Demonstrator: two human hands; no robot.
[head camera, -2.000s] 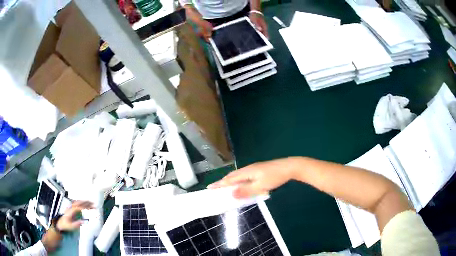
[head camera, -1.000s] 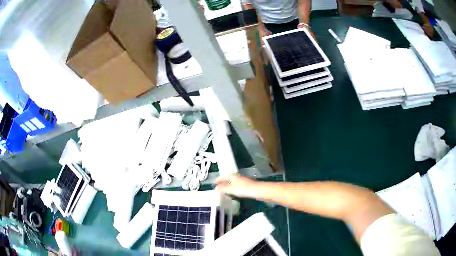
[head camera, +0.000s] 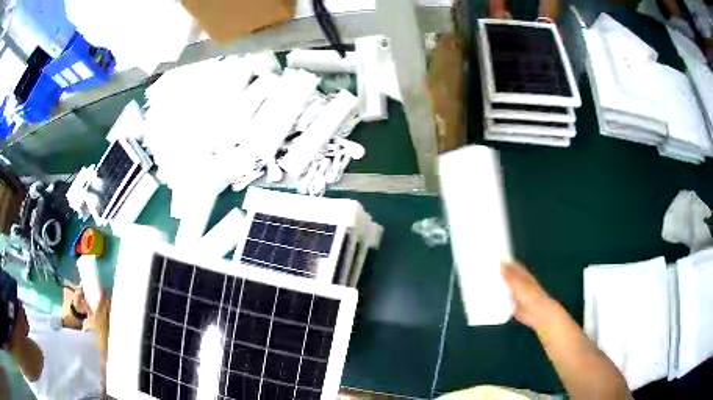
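A framed solar panel (head camera: 242, 328) with a dark cell grid is raised close in front of me at the lower left, its bottom cut off by the picture's edge. A white foam end piece (head camera: 131, 273) lies along its left side. My right hand (head camera: 532, 297) holds another long white foam block (head camera: 477, 234) by its lower right edge, apart from the panel. My left hand is not visible. A panel stack with white foam on its ends (head camera: 289, 234) stands on the bench just behind the raised panel.
Foam pieces (head camera: 211, 117) and white cable bundles (head camera: 328, 166) lie behind. A metal post (head camera: 406, 86) rises beside them. Another panel stack (head camera: 528, 66) stands at the back, with a person's hands behind it. White-backed panels (head camera: 629, 320) lie right. Another person's hand (head camera: 98, 308) holds foam at left.
The view has shifted. The large panel is now raised and nearer, in front of the stack. My right hand has moved from the stack's far edge to the right and now holds a foam block.
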